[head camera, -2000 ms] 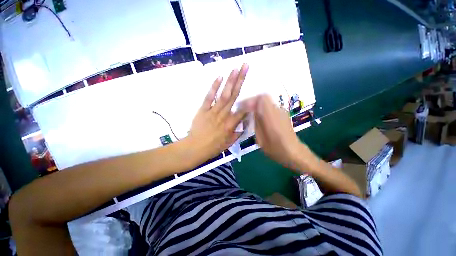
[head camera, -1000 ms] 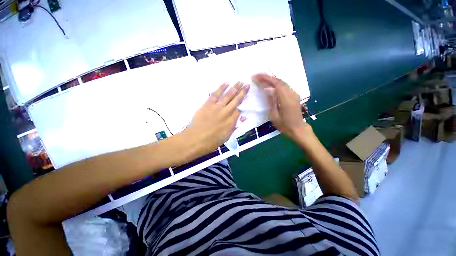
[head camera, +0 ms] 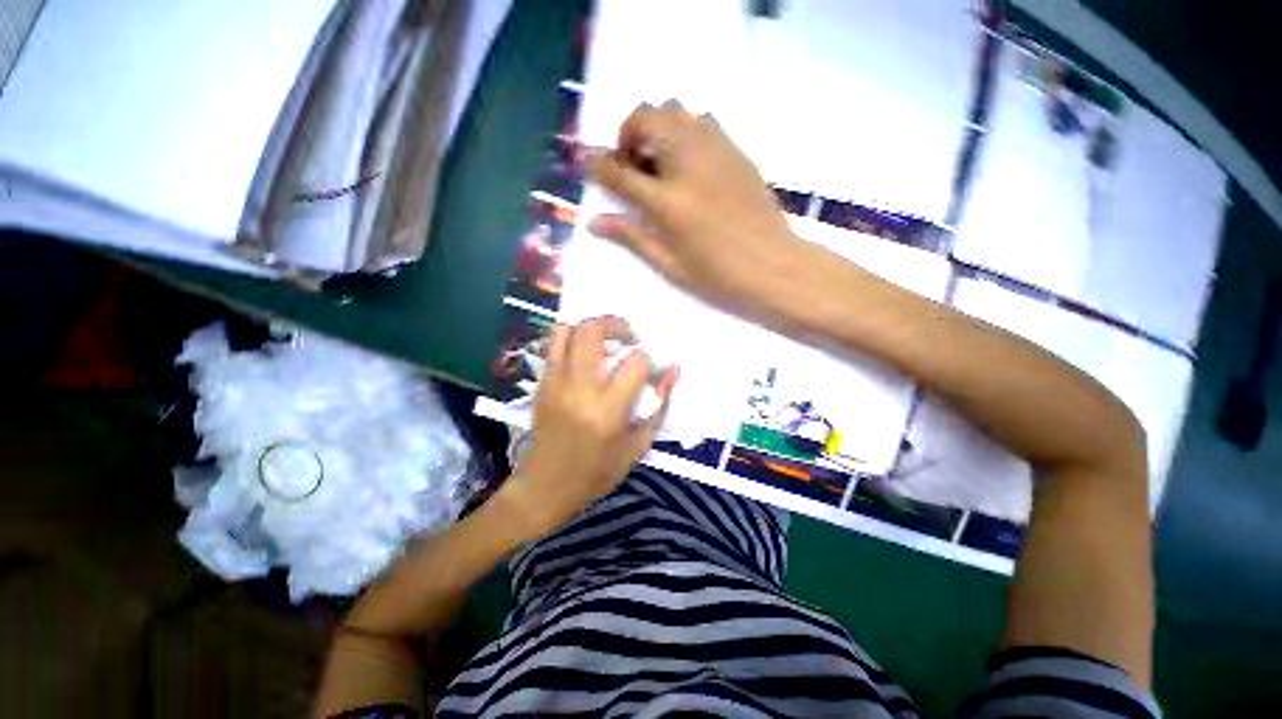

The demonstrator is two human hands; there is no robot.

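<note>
A white panel (head camera: 675, 330) lies on the dark printed sheet (head camera: 794, 469) in front of me. A green circuit board (head camera: 780, 440) with wires and a yellow-marked component (head camera: 832, 441) sits at its near edge. My left hand (head camera: 598, 400) is bent over the panel's near left corner, with whitish film at the fingers; whether it grips the film is unclear. My right hand (head camera: 703, 204) is over the panel's far left part, fingers curled and slightly blurred. What lies under its fingers is hidden.
More white panels (head camera: 872, 106) lie behind and at the right. A thick panel stack (head camera: 155, 113) is at the left. A crumpled white waste heap (head camera: 338, 450) with a pale ring (head camera: 291, 472) lies below the bench edge. Dark scissors (head camera: 1244, 400) lie far right.
The view has turned left, bringing the stack and whole waste heap into view. My hands have moved from the right part of the work area to the left panel edge, and now lie farther apart.
</note>
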